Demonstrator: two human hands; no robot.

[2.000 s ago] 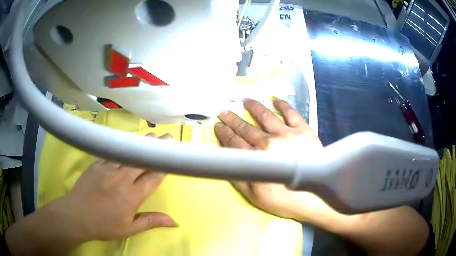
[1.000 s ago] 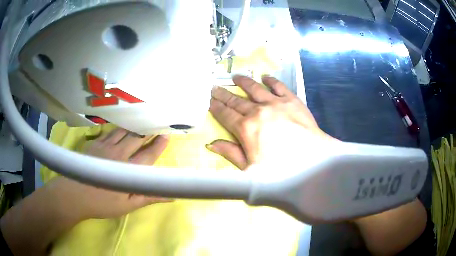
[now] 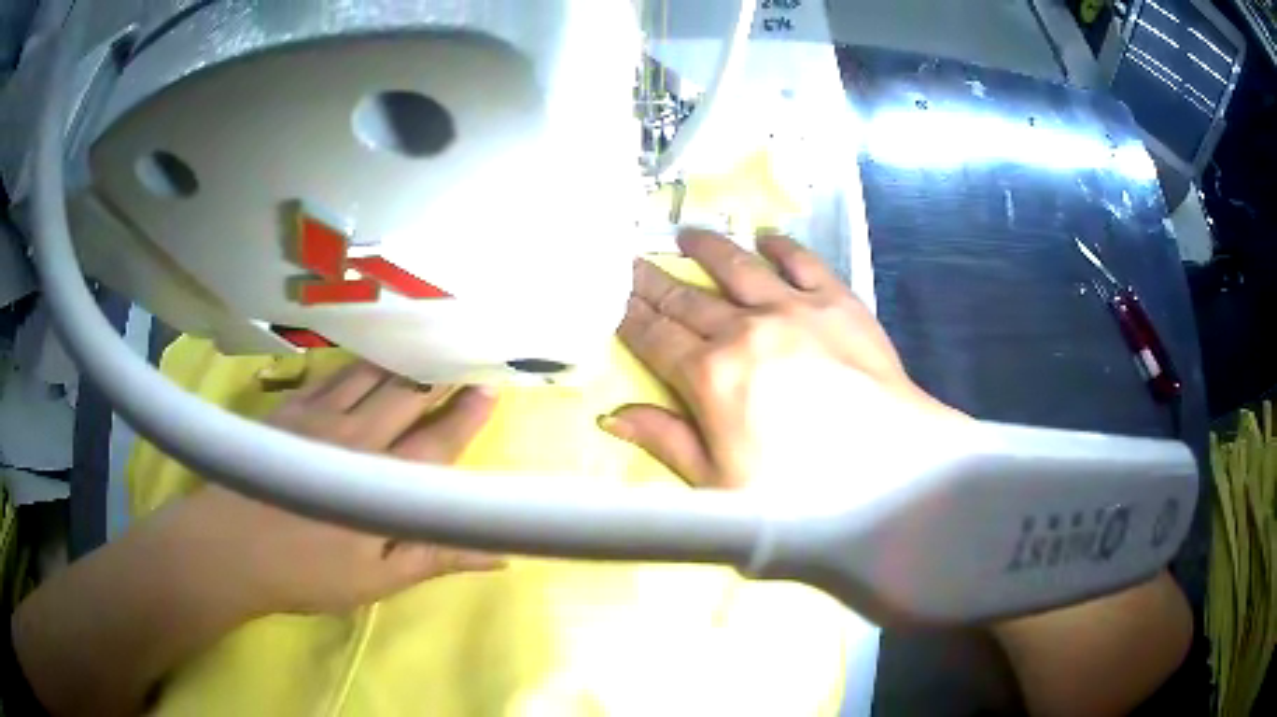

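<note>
The yellow bag body (image 3: pixel 560 616) lies spread under the sewing machine head and towards me. My right hand (image 3: pixel 784 364) rests flat on its upper right part, fingers forward near the needle area and thumb spread apart. My left hand (image 3: pixel 336 490) lies on its left part, partly under the machine head and crossed by the lamp arm; its fingertips are partly hidden. The needle and presser foot (image 3: pixel 658 126) show small at the top, beside strong glare. Neither hand visibly grips anything.
The gooseneck lamp (image 3: pixel 1036 525) crosses the view in front of both hands. The white machine head (image 3: pixel 462 238) fills the upper left. Thread snips (image 3: pixel 1148 343) lie on the dark metal table (image 3: pixel 980 266) at right. A yellow strip bundle (image 3: pixel 1244 546) hangs at far right.
Since two seconds ago my right hand has turned and its thumb now shows. My left hand has moved forward, its fingers now closer under the machine head. The camera view has shifted slightly.
</note>
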